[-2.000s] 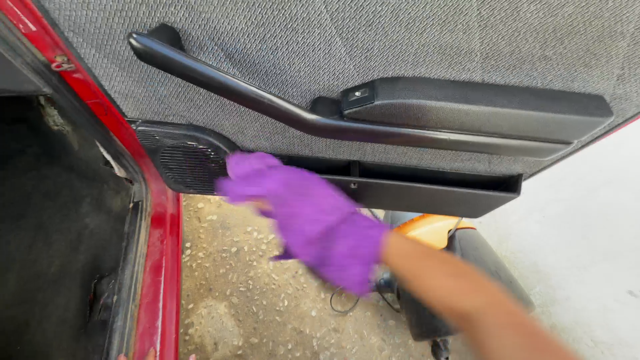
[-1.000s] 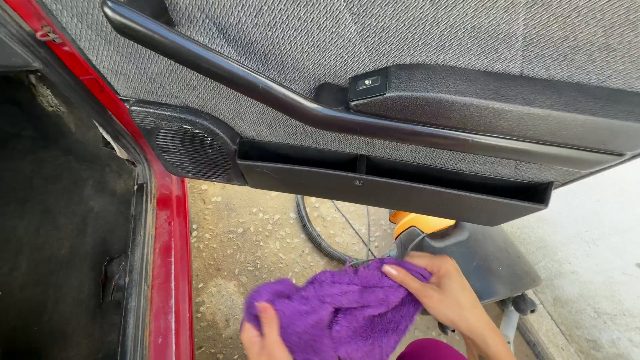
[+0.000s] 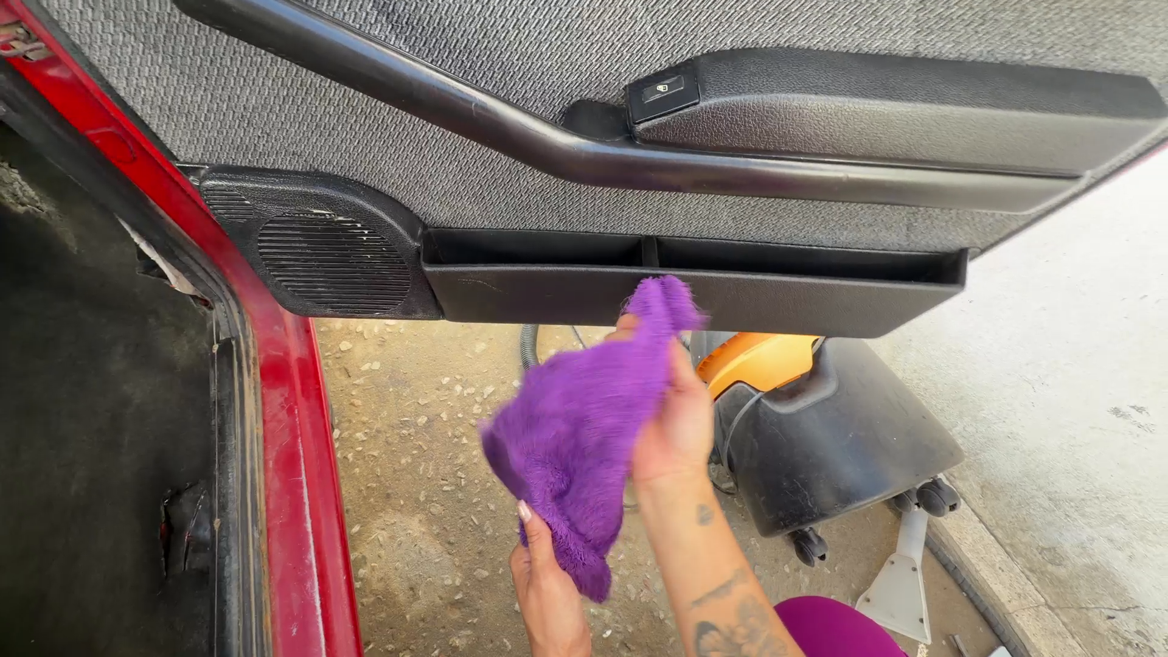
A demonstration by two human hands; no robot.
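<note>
A purple microfiber cloth (image 3: 575, 420) is stretched between both hands in front of the open car door. My left hand (image 3: 547, 575) pinches its lower edge, thumb on top. My right hand (image 3: 675, 420) holds the upper part from beneath, its fingers partly hidden by the cloth. The cloth's upper tip overlaps the lower front of the black door pocket (image 3: 785, 301). Above the pocket run the black door pull handle (image 3: 511, 128) and the armrest (image 3: 876, 109) with a window switch (image 3: 663, 89), set on grey fabric trim (image 3: 411, 100). A round speaker grille (image 3: 333, 260) sits left of the pocket.
The red door sill (image 3: 297, 474) and dark car floor (image 3: 100, 401) lie at left. Below the door stands a black and orange vacuum cleaner (image 3: 839, 438) on casters, with a hose (image 3: 528, 347) and a flat nozzle (image 3: 899, 584) nearby. A concrete curb (image 3: 1004, 575) runs at lower right.
Two seconds ago one hand held the cloth against the door near the speaker grille. A second ago both hands held it bunched below the pocket; now it is spread more upright, its tip at the pocket.
</note>
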